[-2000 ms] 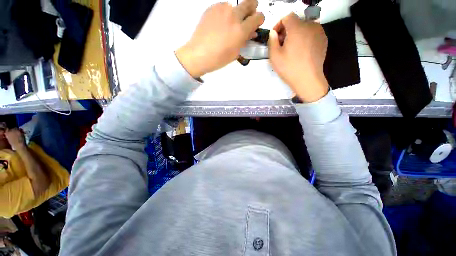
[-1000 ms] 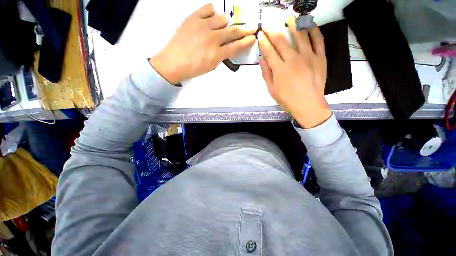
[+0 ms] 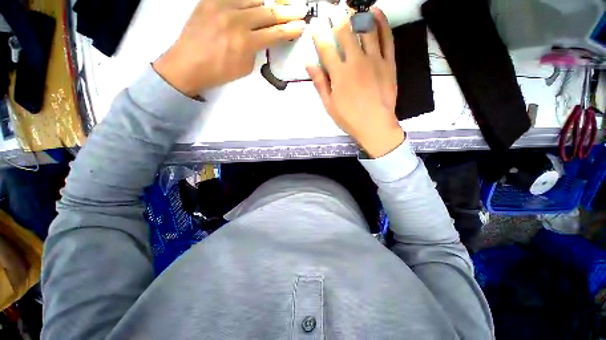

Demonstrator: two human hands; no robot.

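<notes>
My left hand (image 3: 222,45) lies at the top, its fingers reaching right to the needle area. My right hand (image 3: 357,83) lies palm down just right of it, fingers spread and pointing up. Small metal parts of the sewing machine (image 3: 312,10) show between the fingertips at the top edge. Any fabric piece under the fingers is too hidden to make out. A dark cut piece (image 3: 413,73) lies flat right of my right hand. A long black strip (image 3: 480,70) slants farther right.
Red-handled scissors (image 3: 578,129) are at the far right edge. Black fabric (image 3: 107,23) lies on the table at upper left, beside a yellow-brown board (image 3: 53,99) with dark pieces. A blue basket (image 3: 531,199) with a white roll (image 3: 544,182) is below right.
Two seconds ago both hands held a small black piece between the fingertips; now they lie flat near the needle. The view has shifted right, and the scissors show more fully.
</notes>
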